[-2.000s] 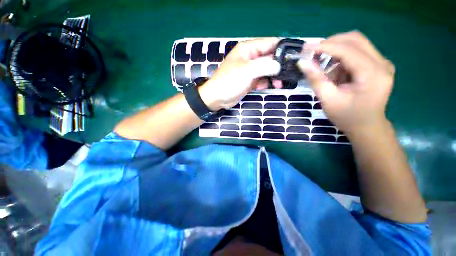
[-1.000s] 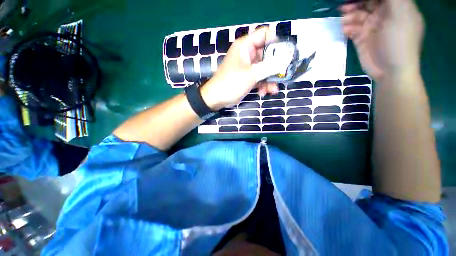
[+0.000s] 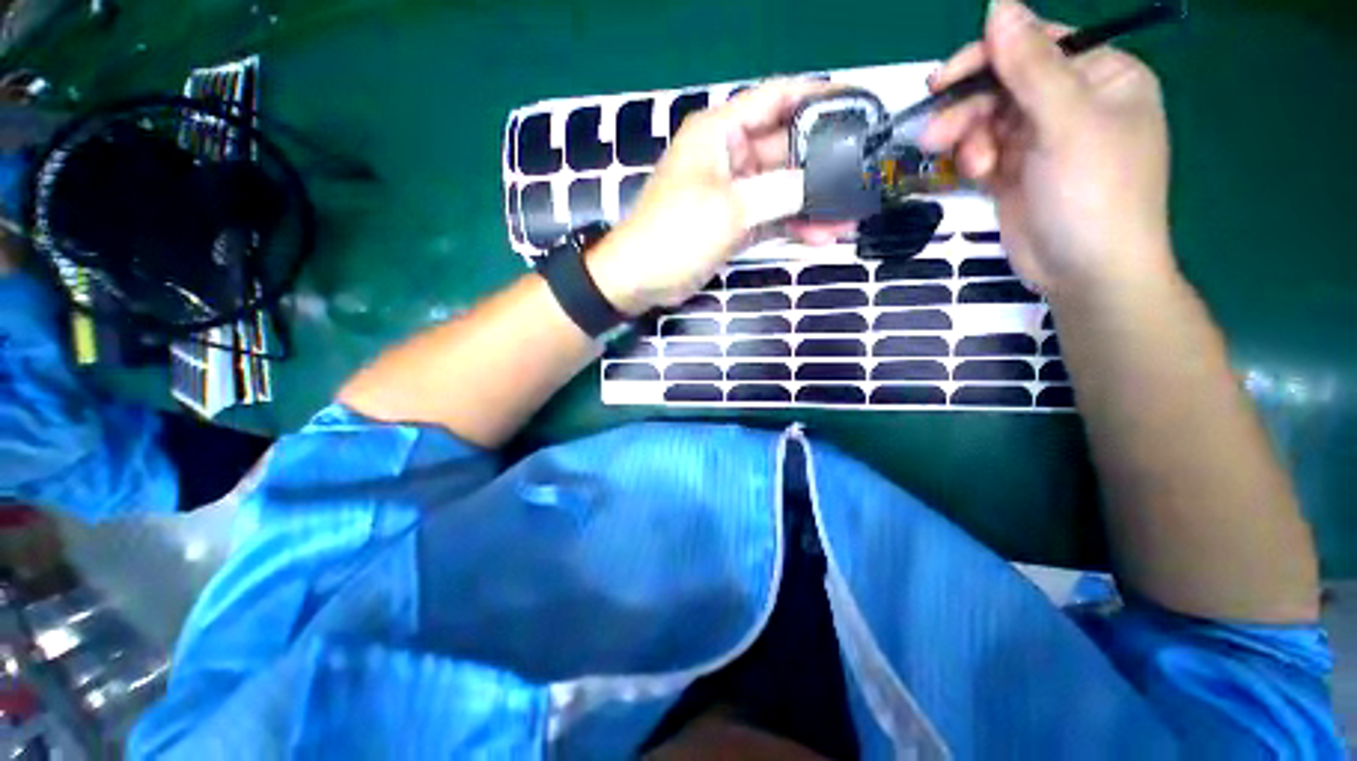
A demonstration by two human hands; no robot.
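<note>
My left hand [image 3: 700, 208] holds the open device [image 3: 841, 156], a dark rounded case with a silvery rim and a grey face. A dark oval part [image 3: 899, 229] and an orange-brown patch [image 3: 911, 170] show at its right side. My right hand [image 3: 1064, 149] holds dark tweezers [image 3: 1101, 31], their tip at the device's right edge. Below the hands lie the sheet of L-shaped black adhesive pieces [image 3: 589, 137] and the second die-cut sheet [image 3: 835, 345] with a grid of small black pieces. My fingers hide part of the orange-brown patch.
A black round caged fan [image 3: 164, 216] stands at the left, with striped sheets [image 3: 223, 89] behind it. A person's blue sleeve [image 3: 67, 402] reaches in at the left edge. The green mat [image 3: 432, 75] lies under the sheets.
My right hand has moved left and down to the device, with the tweezers now clearly seen. The device in my left hand now shows its grey face and an open right side.
</note>
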